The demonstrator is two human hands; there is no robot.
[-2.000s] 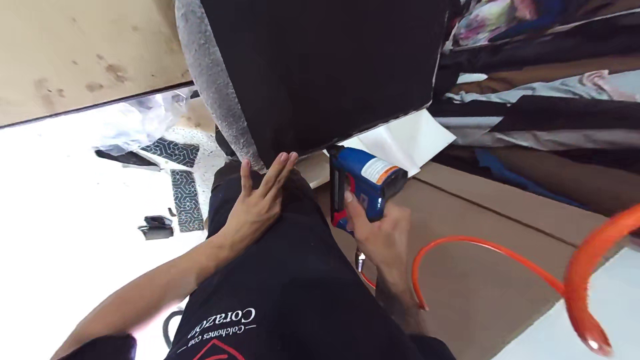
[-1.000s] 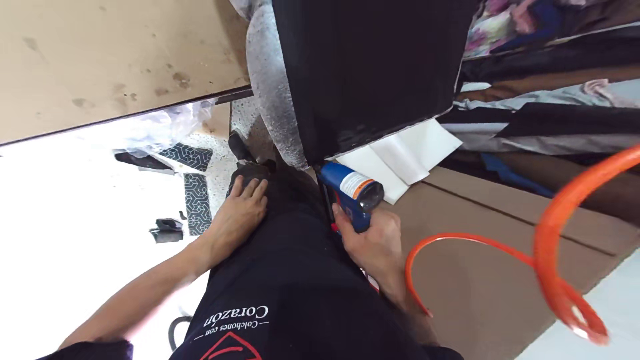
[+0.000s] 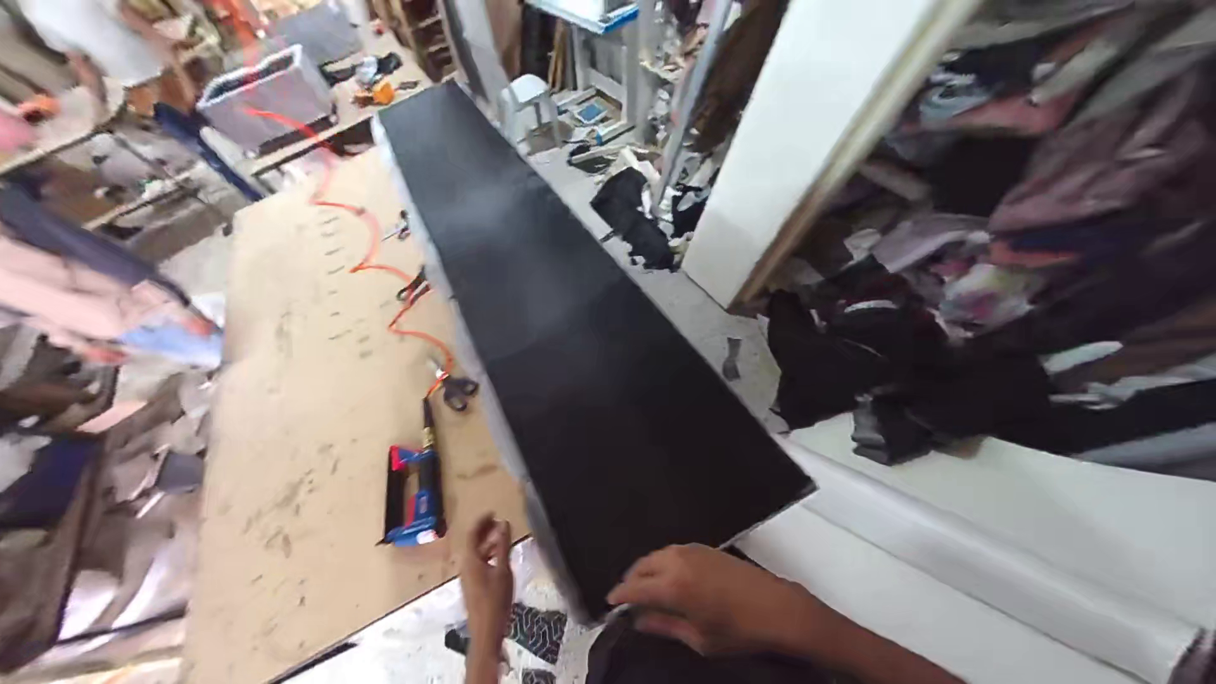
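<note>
A long panel covered in black fabric (image 3: pixel 560 323), with a pale grey side, lies along the right edge of the table. My right hand (image 3: pixel 703 594) is at its near corner, fingers curled over the edge; whether they grip it cannot be told. Just left of the panel's near end, my left hand (image 3: pixel 488 560) is raised, with nothing seen in it. A blue and red pneumatic stapler (image 3: pixel 415 494) lies on the wooden table, joined to an orange coiled air hose (image 3: pixel 366 237). Black-handled scissors (image 3: pixel 458 390) rest between the stapler and the panel.
The wooden table (image 3: pixel 285 418) extends away on the left. Heaps of fabric (image 3: pixel 1045 237) lie at the right beyond a white board (image 3: pixel 807 123). A white roll of material (image 3: pixel 997 560) is at lower right. A white stool (image 3: pixel 532 100) and another person (image 3: pixel 104 43) are farther back.
The stapler was in my right hand and now lies on the table. My right hand is now at the panel's near corner. My left hand has left my lap. The view has swung widely.
</note>
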